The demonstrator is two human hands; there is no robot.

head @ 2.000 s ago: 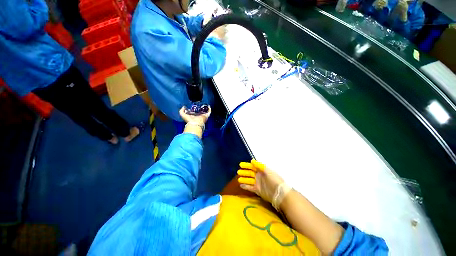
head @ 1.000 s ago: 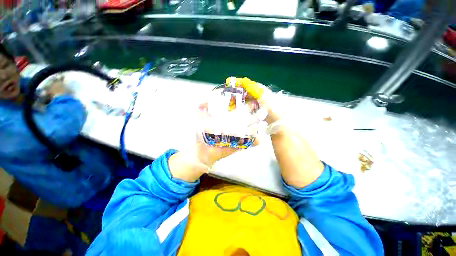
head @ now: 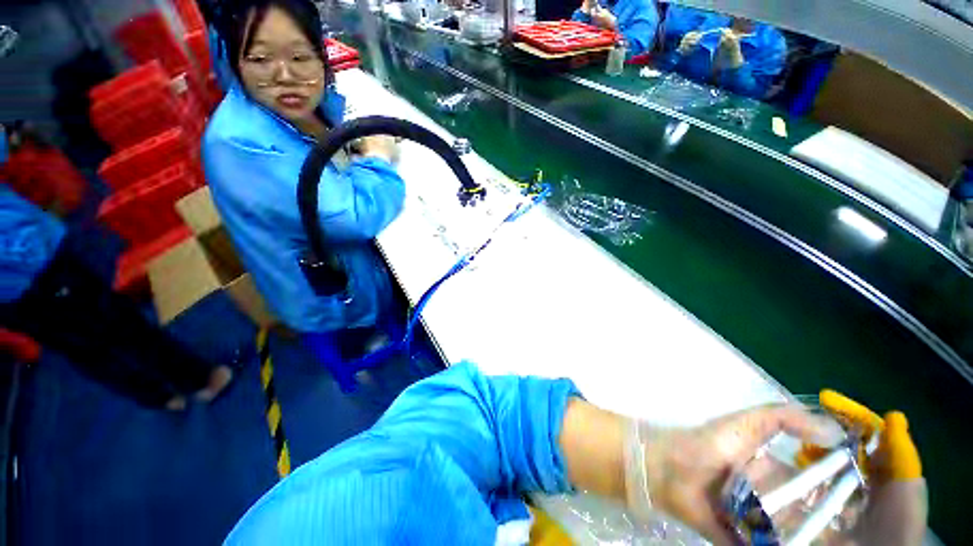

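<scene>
A clear plastic unit (head: pixel 811 493) with shiny silver, white and dark parts is at the lower right, over the bench. My left hand (head: pixel 710 469), in a thin clear glove, reaches across from the left and holds the unit from its near-left side. My right hand (head: pixel 894 480), with yellow finger cots, is on the unit's far right side, its fingers around the edge. The right wrist and forearm are out of the picture.
A black curved hose (head: pixel 368 126) arches beside a seated coworker (head: pixel 288 203) at the left. A blue cable (head: pixel 453 272) crosses the white bench (head: pixel 533 320). Plastic film (head: pixel 603 213) lies on the green belt (head: pixel 694 267). Red bins (head: pixel 144 171) and an open carton (head: pixel 187 279) stand left.
The view has swung left, so the hands and unit now show at the lower right. Both hands still hold the unit. The coworker's head is now turned this way.
</scene>
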